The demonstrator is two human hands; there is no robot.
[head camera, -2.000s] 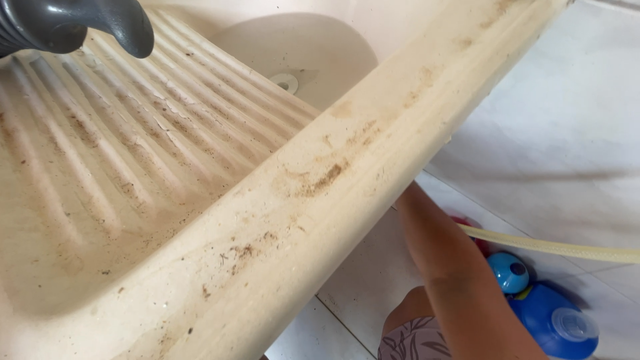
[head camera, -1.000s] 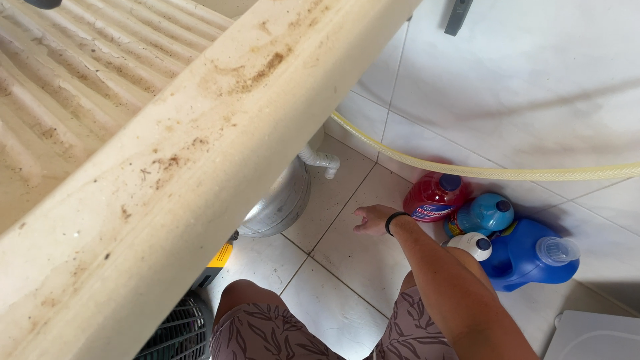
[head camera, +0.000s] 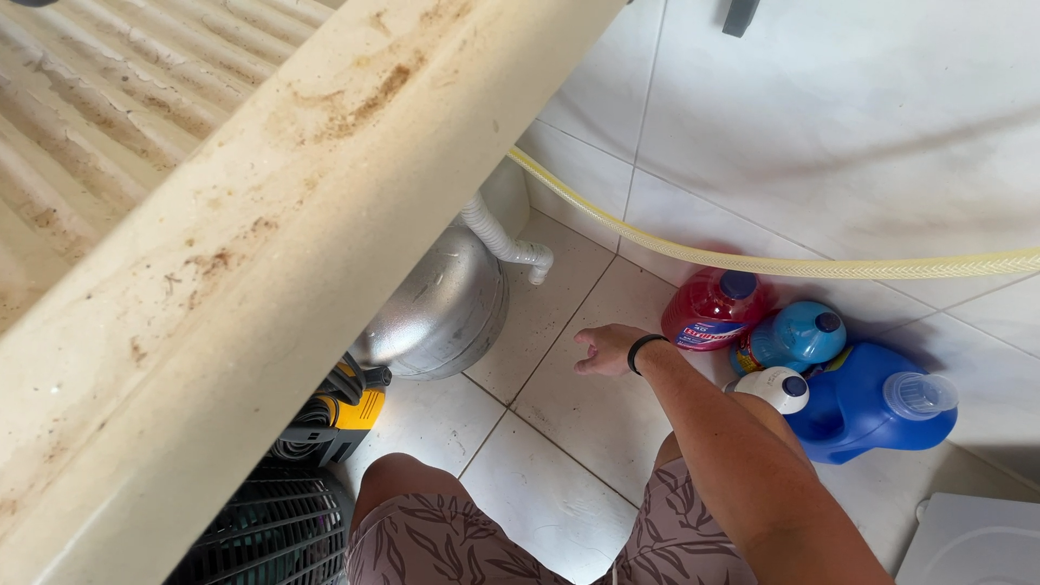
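My right hand, with a black band on its wrist, hangs above the floor tiles with fingers partly bent and nothing in them. Just right of it stand a red liquid bottle, a light blue bottle, a white bottle with a dark cap and a large blue jug with a clear cap. A stained cream laundry sink with a ribbed washboard fills the upper left. My left hand is not in view.
Under the sink are a metal gas cylinder, a white corrugated drain pipe, a yellow and black machine and a black slatted basket or guard. A yellowish braided hose crosses by the wall. A white object sits lower right.
The view has swung towards the floor. My right hand, hidden behind the sink edge two seconds ago, now shows beside the bottles. Its pose is much the same as one second ago.
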